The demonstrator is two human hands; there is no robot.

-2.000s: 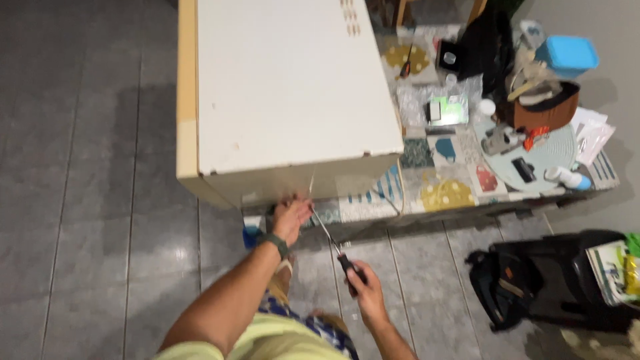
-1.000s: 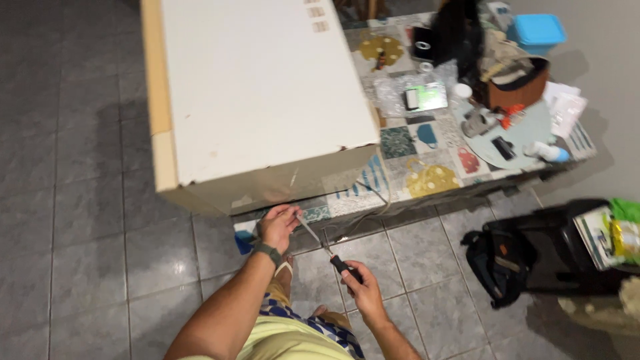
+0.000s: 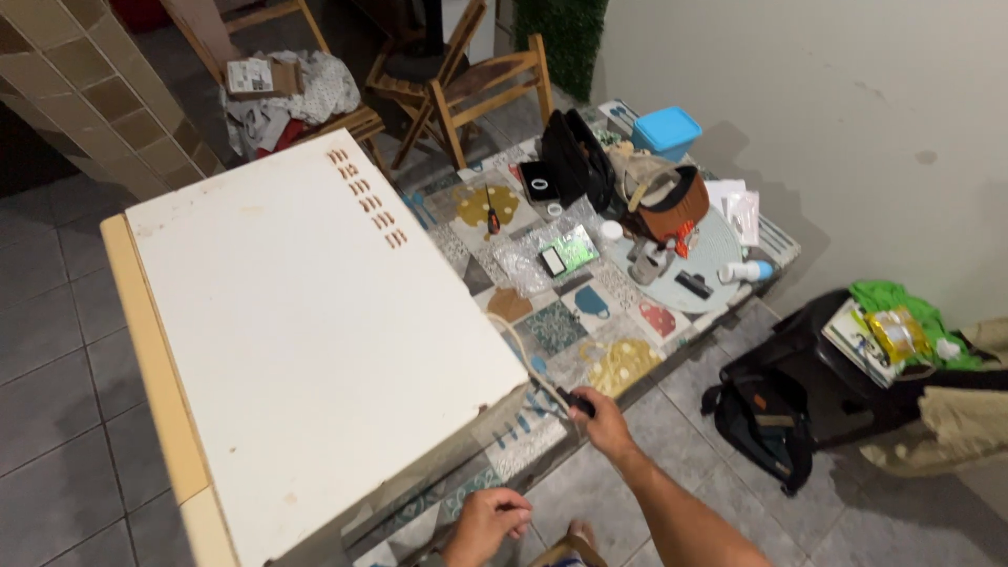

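A large white metal appliance casing (image 3: 315,339), with rusty vent slots and a cream front edge, stands on the patterned tablecloth (image 3: 555,327). My right hand (image 3: 602,421) is closed around the black handle of a screwdriver (image 3: 579,403) by the casing's near right corner, where a pale cable (image 3: 520,346) curves down to it. The tool's shaft is hard to make out. Below the casing's near side is my left hand (image 3: 488,524), its fingers curled and its palm hidden; whether it pinches something small cannot be told. Another screwdriver (image 3: 493,220) lies farther back on the cloth.
Bubble wrap with a green circuit board (image 3: 573,250), a black bag (image 3: 577,161), a cap (image 3: 673,205), a blue tub (image 3: 666,132) and a round mat (image 3: 701,295) with small items occupy the table. Wooden chairs (image 3: 492,98) stand behind; a black backpack (image 3: 764,425) is at right.
The screwdriver in my right hand has moved from below the casing's near side to its right corner. My left hand has come away from the casing's lower edge. The view has swung toward the room's back.
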